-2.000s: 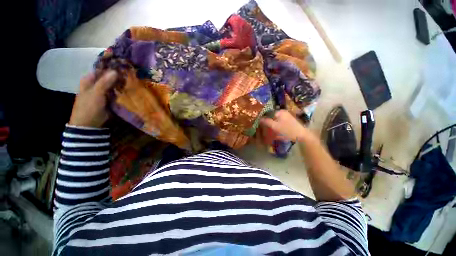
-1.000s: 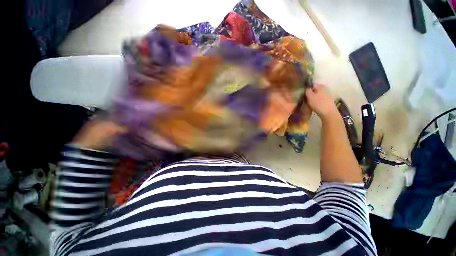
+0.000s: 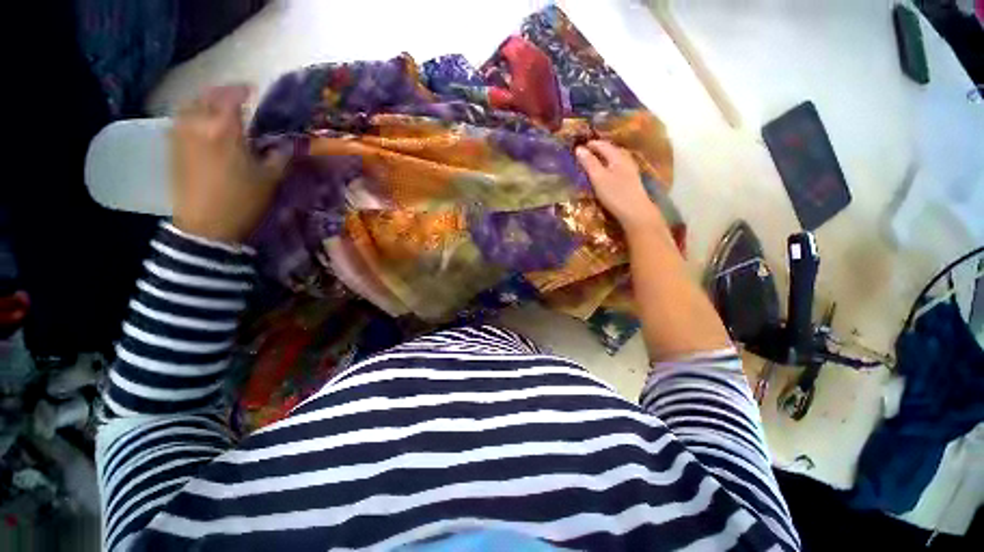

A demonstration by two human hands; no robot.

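Note:
The patchwork-print garment [image 3: 432, 194] in purple, orange and red lies bunched over the sleeve board [image 3: 127, 165], whose pale rounded end sticks out at the left. My left hand [image 3: 219, 162] is on the garment's left edge at the board, slightly blurred, and its fingers seem closed on the cloth. My right hand [image 3: 615, 183] is on the garment's right part, with its fingertips pinching the cloth. The iron [image 3: 747, 289] is parked on the table to the right, and neither hand touches it.
A smartphone [image 3: 807, 165] lies beyond the iron. A wooden ruler [image 3: 696, 63] lies at the far side, and a small dark case [image 3: 910, 45] at the upper right. Small scissors [image 3: 796, 399] lie below the iron. A dark blue cloth [image 3: 917, 404] hangs at the right edge.
The garment has swung and settled over the board, covering it differently. My left hand has moved up to the board. My right hand has moved left, onto the cloth.

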